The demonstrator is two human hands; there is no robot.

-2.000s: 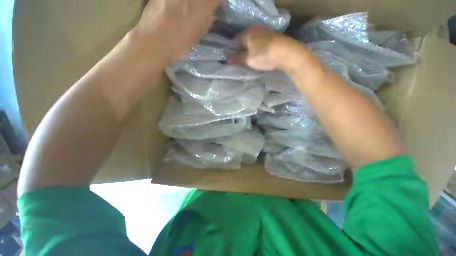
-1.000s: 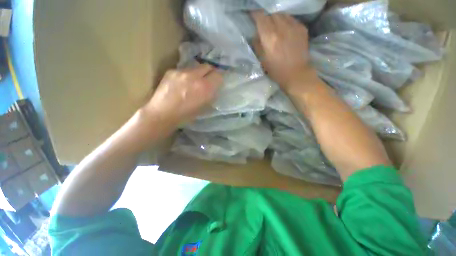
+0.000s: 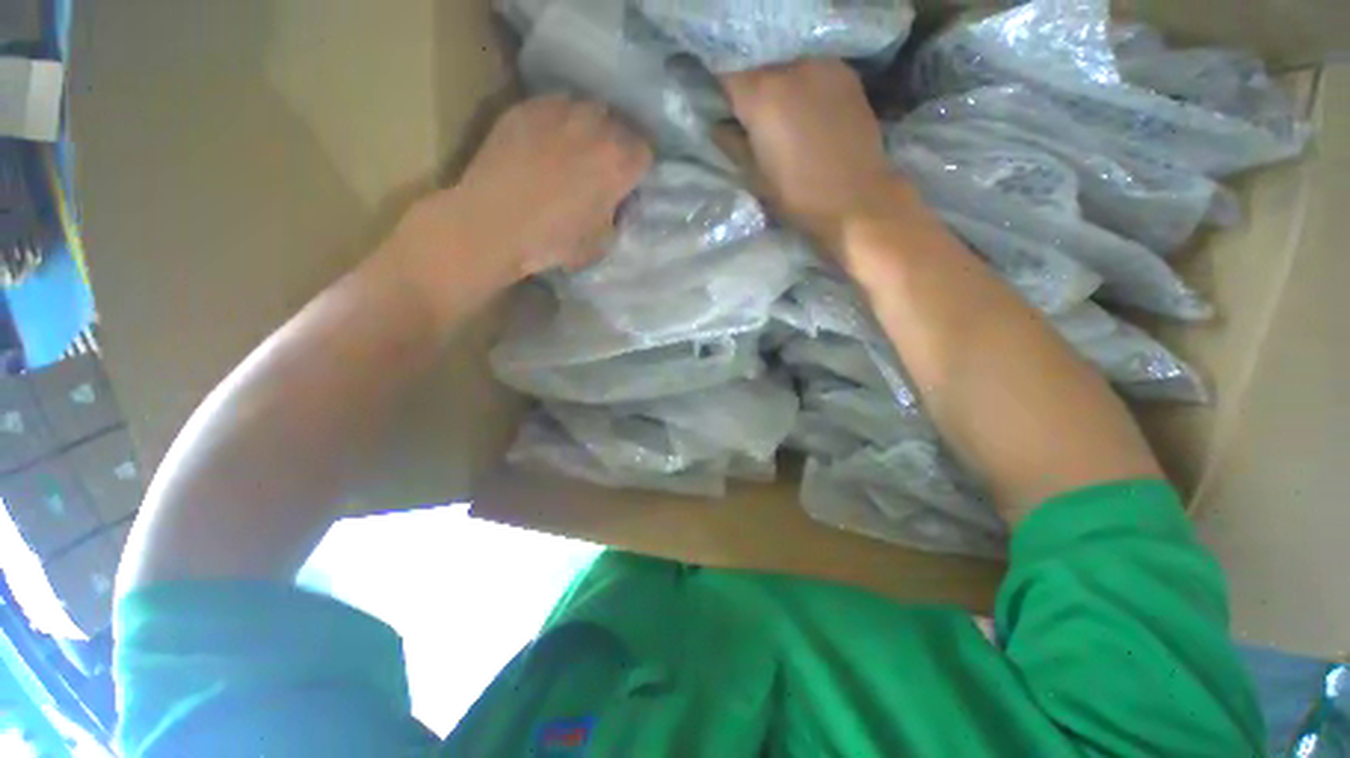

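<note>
Translucent grey-white bagged parts (image 3: pixel 652 370) stand in crinkled rows inside a large open brown carton (image 3: pixel 740 530). My left hand (image 3: pixel 555 178) is bare, at the upper left of the rows, with its fingers curled on the edge of a bag. My right hand (image 3: pixel 807 126) is bare and reaches down between bags at the upper middle; its fingertips are hidden under the plastic, so its grip cannot be told. A raised bag (image 3: pixel 592 59) leans between and above the two hands.
The carton's wide flap (image 3: pixel 252 178) spreads on the left and another flap (image 3: pixel 1288 444) on the right. More bags (image 3: pixel 1022 193) fan out at the right side of the carton. Stacked boxes (image 3: pixel 67 430) stand on the floor at the far left.
My left hand has moved slightly up and now closes on a bag edge; the dark slim piece beside it no longer shows. My right hand stays among the upper bags.
</note>
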